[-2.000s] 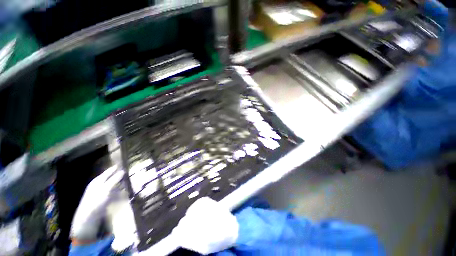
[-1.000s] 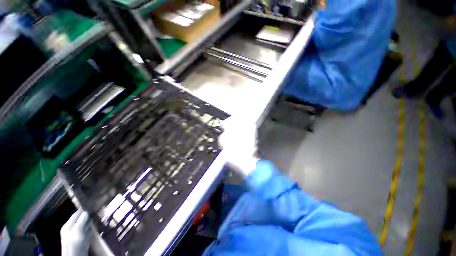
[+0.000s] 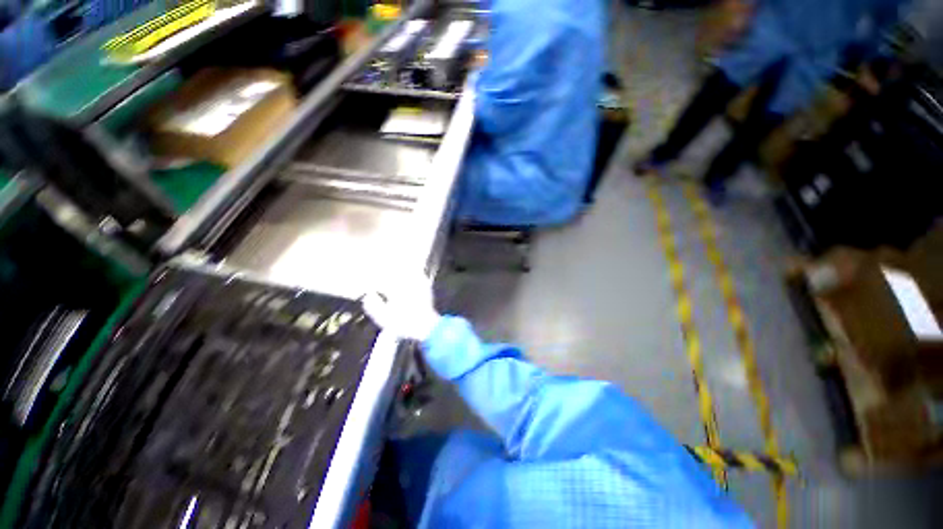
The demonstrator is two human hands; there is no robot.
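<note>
A large black carrier fixture with many slots lies on the conveyor at the lower left, cut off by the picture's bottom edge. My right hand, in a white glove, is at the fixture's far right corner, over the pale conveyor rail. It is overexposed, so whether the fingers grip the corner or only rest there cannot be told. My left hand is out of the picture.
Beyond the fixture are conveyor crossbars and boards with tall parts. A brown cardboard box stands on the green shelf. A person in a blue smock sits right of the line. Another stands by yellow floor lines. Boxes stand far right.
The view has swung right. The fixture now shows lower and further left. My right hand has gone from its near edge to its far right corner. My left hand has left the picture.
</note>
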